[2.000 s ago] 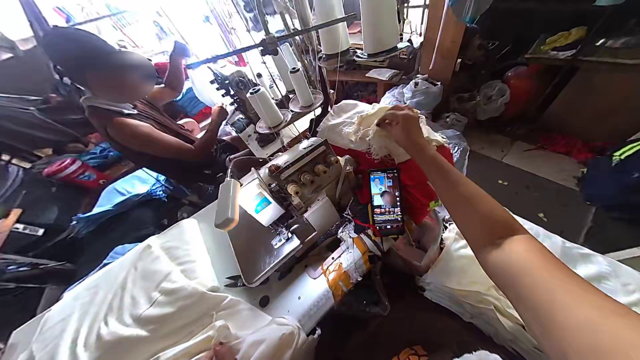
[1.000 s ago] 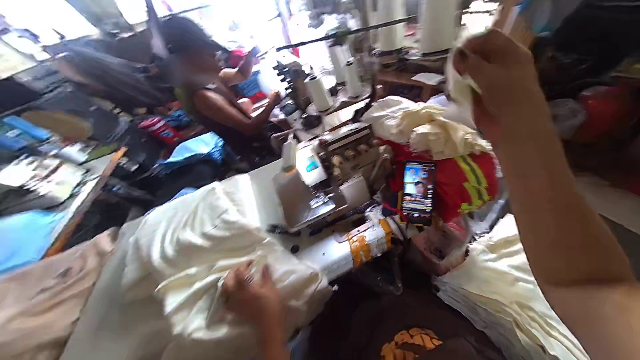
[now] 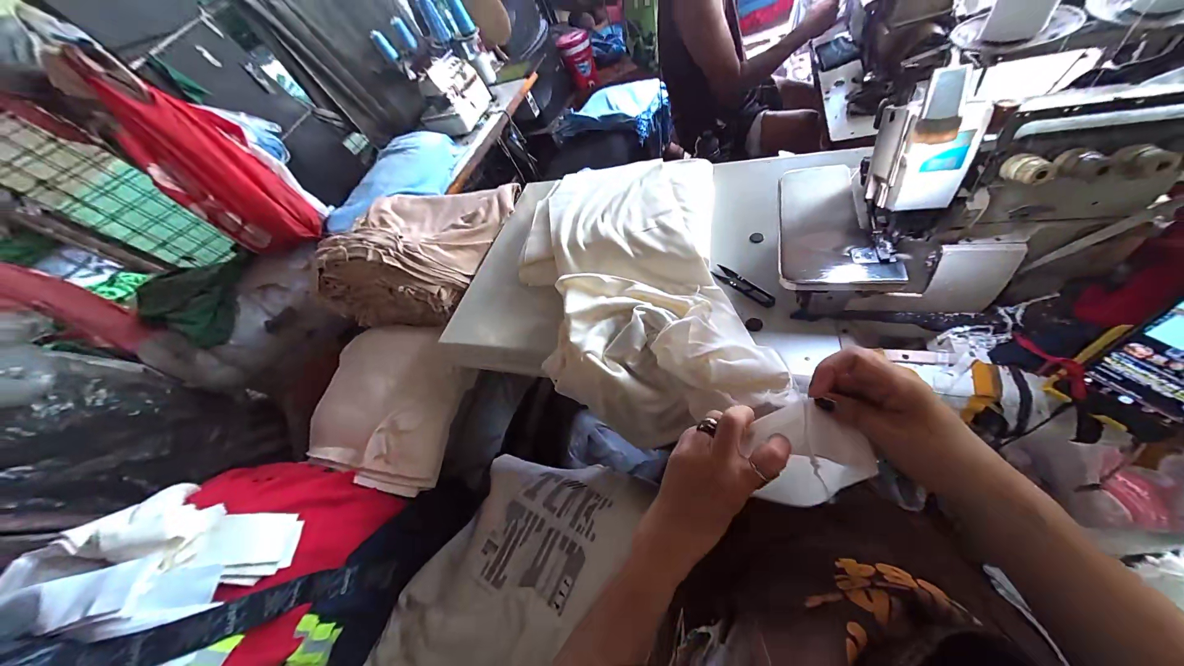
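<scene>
Both my hands hold a small piece of thin white fabric [image 3: 814,453] over my lap. My left hand [image 3: 721,462], with rings on its fingers, pinches its left side; my right hand [image 3: 869,398] grips its upper edge. Just beyond them, a crumpled heap of cream fabric [image 3: 638,305] lies on the white sewing table [image 3: 504,319] and hangs over its front edge. Black thread snips [image 3: 745,285] rest right of the heap, beside the metal plate of an overlock sewing machine [image 3: 934,176].
Folded brown fabric [image 3: 416,250] adjoins the table's left end. White pieces [image 3: 250,546] lie on red cloth at lower left. A phone [image 3: 1147,365] stands at the right edge. Another person [image 3: 731,74] sits beyond the table.
My right hand has come down from the raised position and joined my left at the small white piece. The left hand was on the cream fabric a second ago. The view has swung left.
</scene>
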